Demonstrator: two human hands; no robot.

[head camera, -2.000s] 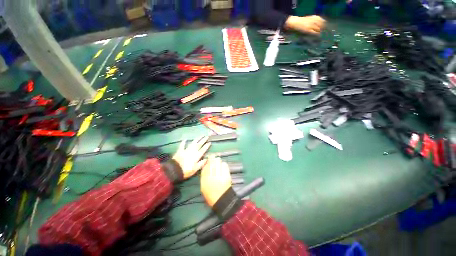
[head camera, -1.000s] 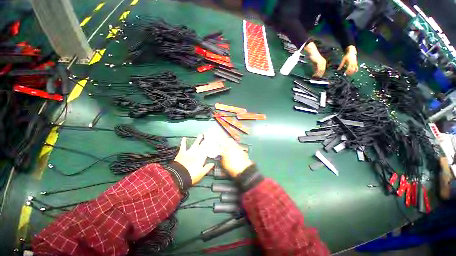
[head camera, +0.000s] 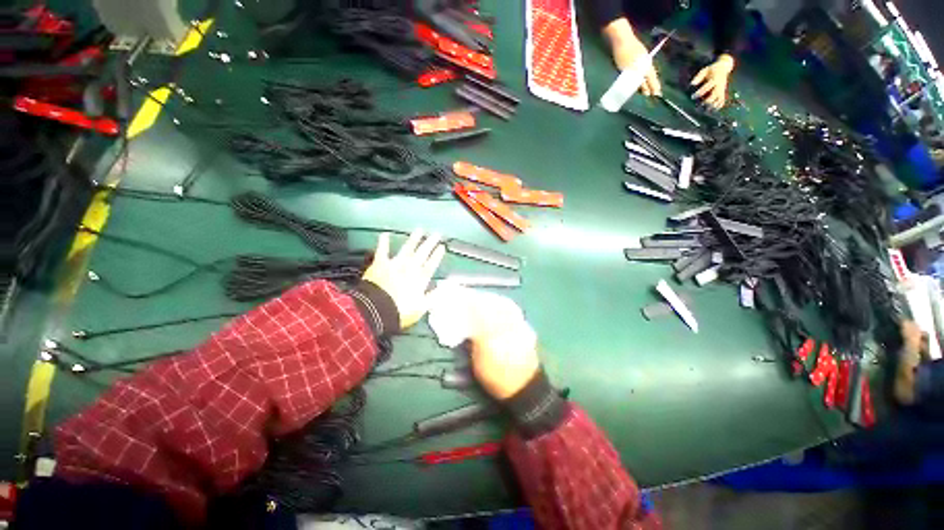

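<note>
My right hand (head camera: 504,355) holds a crumpled white cloth (head camera: 466,314) against the bench, over the row of grey bars. My left hand (head camera: 406,277) lies spread just left of the cloth, its fingertips near the cable ends of two grey bars. One bar (head camera: 482,255) lies bare above the cloth and another (head camera: 481,281) lies just below it. More grey bars (head camera: 451,418) lie below my right hand, partly hidden by hand and sleeve. Coiled black cables (head camera: 288,224) lie left of my left hand. Whether my left fingers press on anything is unclear.
Red-backed bars (head camera: 492,210) lie ahead, with a cable pile (head camera: 336,135) to their left. A red-strip sheet (head camera: 555,54) is at the far side. A tangle of grey bars and cables (head camera: 766,223) lies right. Another person's hand (head camera: 633,64) holds a white bottle (head camera: 624,86) opposite.
The cloth and my right hand have moved down the row of bars, uncovering the upper two. My left hand's fingers have spread. The person opposite now holds the bottle.
</note>
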